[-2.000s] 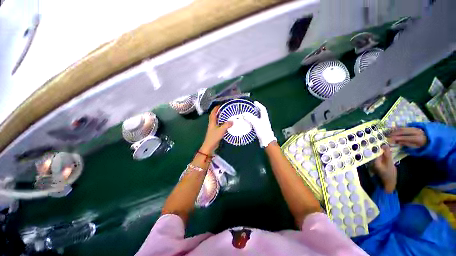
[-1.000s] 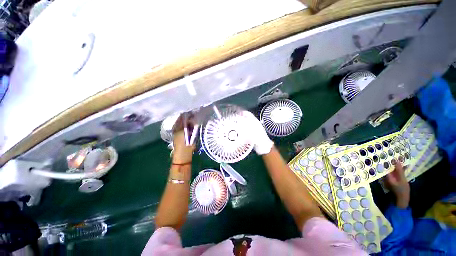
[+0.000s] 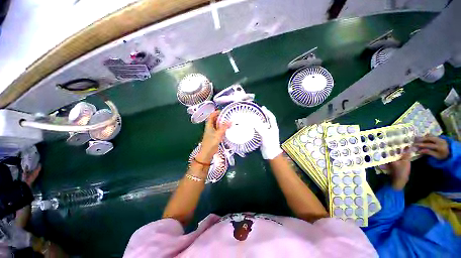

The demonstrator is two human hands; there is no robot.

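Observation:
A white clip fan [image 3: 241, 132] is held between my two hands, its round ribbed grille and plain pale centre disc facing up. Its clip shows beyond its upper edge. My bare left hand [image 3: 215, 132], with a red cord and pale bracelet at the wrist, grips its left side, fingertips near the centre disc. My right hand [image 3: 269, 135], in a white glove, holds its right side, with fingers over the grille. Another fan [image 3: 216, 165] lies partly hidden behind my left wrist and the held fan.
More fans lie at upper left [image 3: 194, 90], upper right [image 3: 311, 86] and far left [image 3: 104, 125] on the green belt [image 3: 151, 166]. Yellow-edged sticker sheets [image 3: 349, 194] are stacked at right, where a neighbour's blue-sleeved hands [image 3: 402, 169] hold one. A pale rail [image 3: 283, 27] runs behind.
One second ago my left hand was at a fan's far left side near two white prongs; now it grips the fan's face. The clip now shows at the top. The camera view has shifted.

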